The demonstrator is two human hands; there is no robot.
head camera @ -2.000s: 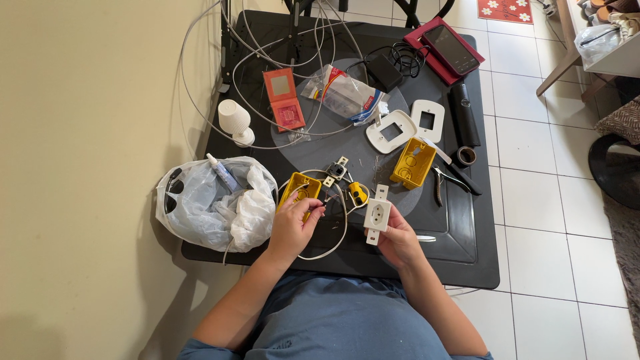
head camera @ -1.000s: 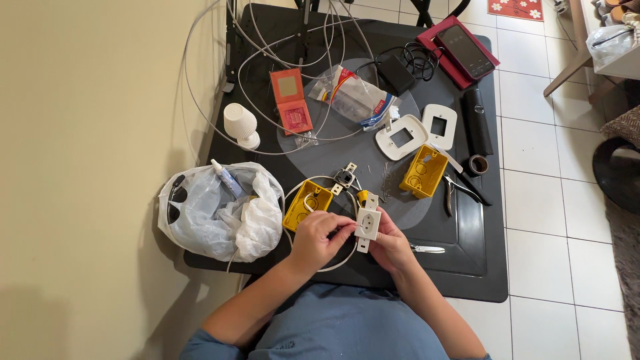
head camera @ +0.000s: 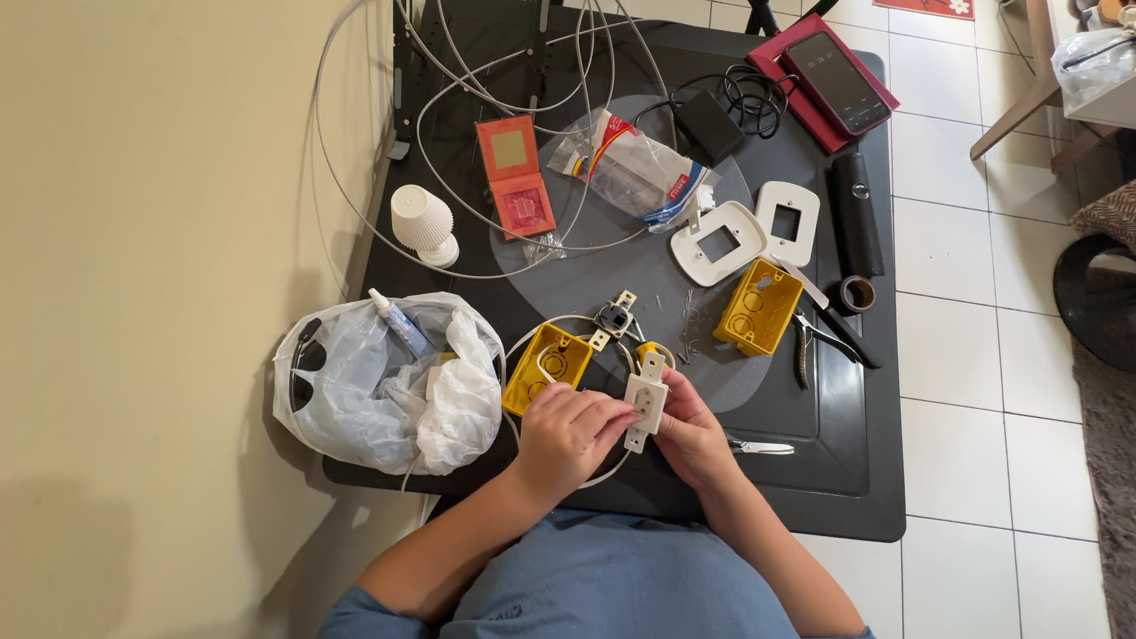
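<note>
My right hand [head camera: 690, 428] grips a white power socket module [head camera: 647, 401] on a mounting strap by its right side. The fingertips of my left hand [head camera: 568, 430] meet at the module's left edge; whether they pinch a wire is too small to tell. Just beyond my left hand lies a yellow electrical box [head camera: 552, 362] with a white cable in it. A black socket module [head camera: 613, 318] on a strap rests beside that box. A yellow-handled tool [head camera: 655, 351], partly hidden, lies behind the white module. Another yellow electrical box [head camera: 757, 308] sits farther right.
White cover plates [head camera: 787, 224], a knife [head camera: 834, 319], pliers [head camera: 806, 342] and a tape roll [head camera: 856, 295] lie at the right. Small scissors [head camera: 765, 447] are near my right hand. A plastic bag [head camera: 355, 399] stands left; a lamp [head camera: 422, 222], looped cable and phone [head camera: 836, 82] are farther back.
My left hand has moved from the left yellow box to the white socket module. My right hand has kept hold of the module throughout.
</note>
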